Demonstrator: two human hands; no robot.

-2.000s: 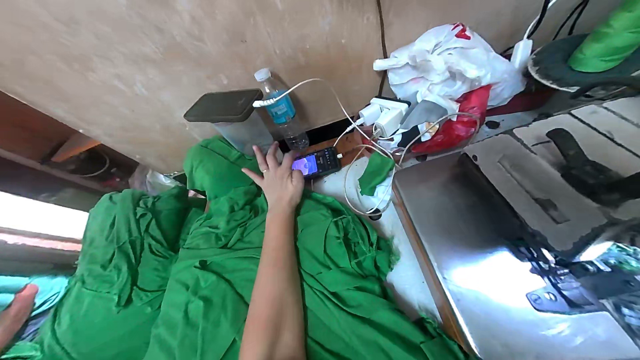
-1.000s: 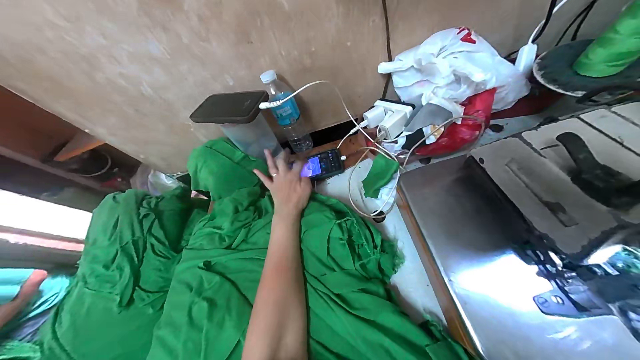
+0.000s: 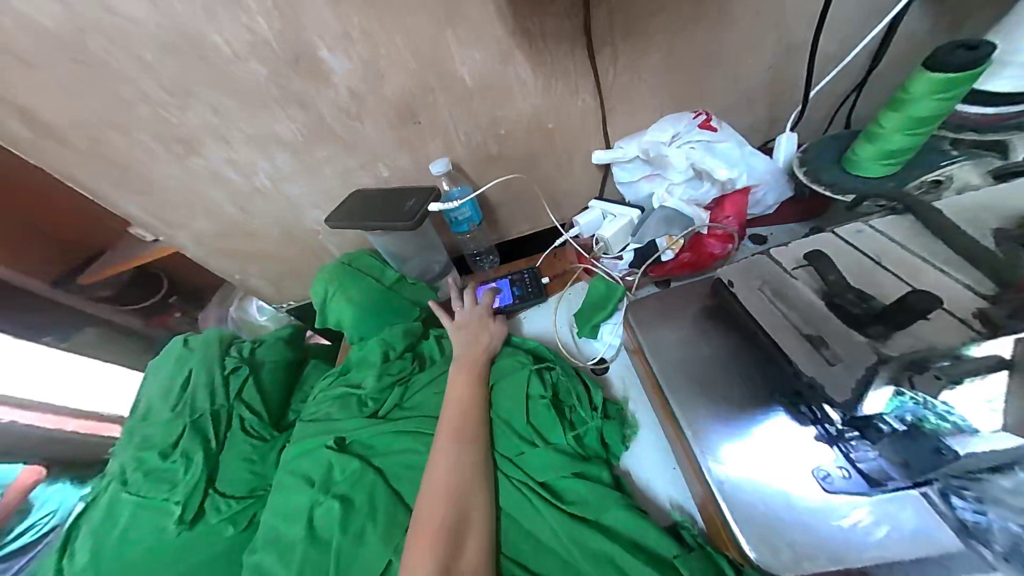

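My left hand [image 3: 474,330] lies palm down at the upper edge of a heap of green fabric [image 3: 384,448], fingers spread, a ring on one finger. Its fingertips touch the lit screen of a black mobile phone [image 3: 512,290], which lies on the table with a white cable plugged into its right end. The hand does not grasp the phone. My right hand is not in view. Behind the hand stand a clear container with a dark lid [image 3: 382,208] and a plastic water bottle [image 3: 464,212] with a blue label. A dark device with a white cable rests on the lid.
White chargers [image 3: 612,228], tangled cables, a white plastic bag [image 3: 696,164] and a red bag [image 3: 708,240] sit along the wall. At right are a sewing machine's metal plate [image 3: 720,416] and a green thread cone [image 3: 916,112]. Another person's arm [image 3: 20,492] shows at lower left.
My left hand's fingers have shifted right, from beside the phone's left end onto its screen. The phone, container and bottle have stayed in place.
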